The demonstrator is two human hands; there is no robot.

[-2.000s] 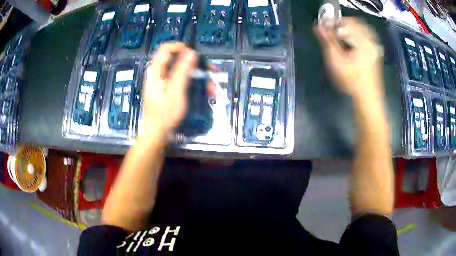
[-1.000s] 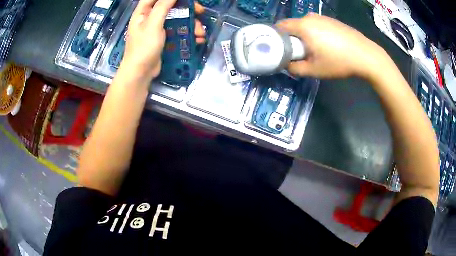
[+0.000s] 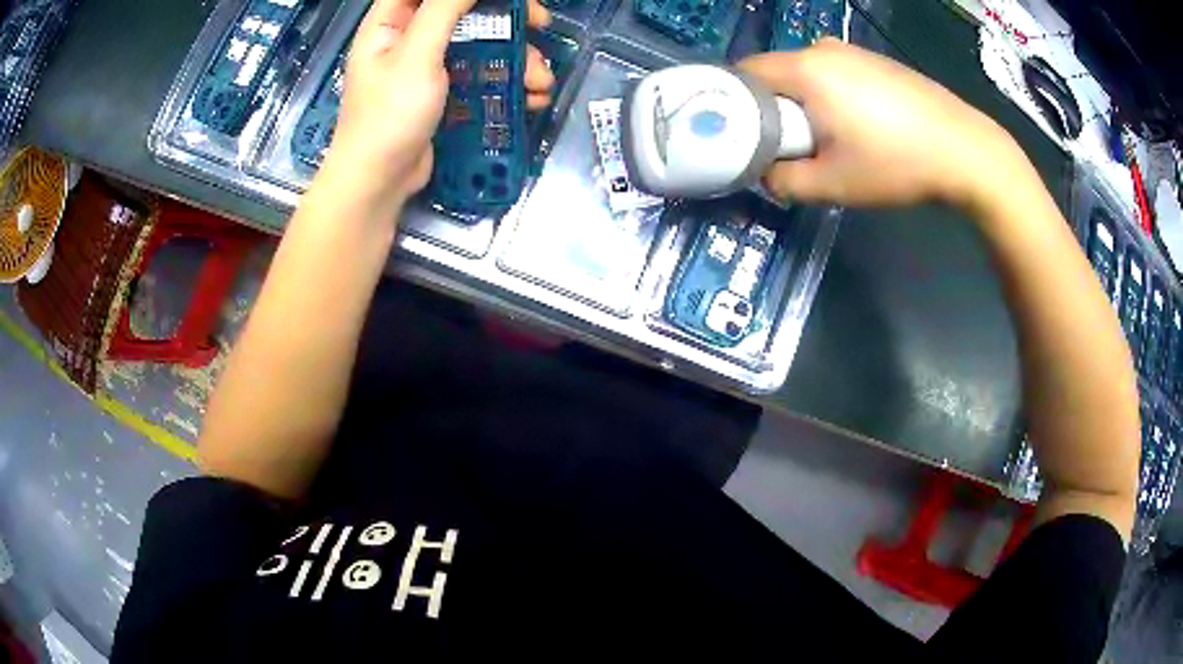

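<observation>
My left hand holds a dark blue-green circuit board assembly upright over the clear blister tray, its white label at the far end. My right hand grips the white barcode scanner, its rounded head over the tray. A white barcode label lies in an emptied pocket, partly covered by the scanner head. Another board lies in the pocket at the tray's near right corner.
More boards sit in the tray's left pockets. A neighbouring filled tray is at the far right. White items and cables lie at the back right. An orange-and-white fan and red stools are below the bench.
Since two seconds ago the view has turned, and my right hand has brought the scanner over the tray. My left hand now holds the board above it. Over the last second little has moved.
</observation>
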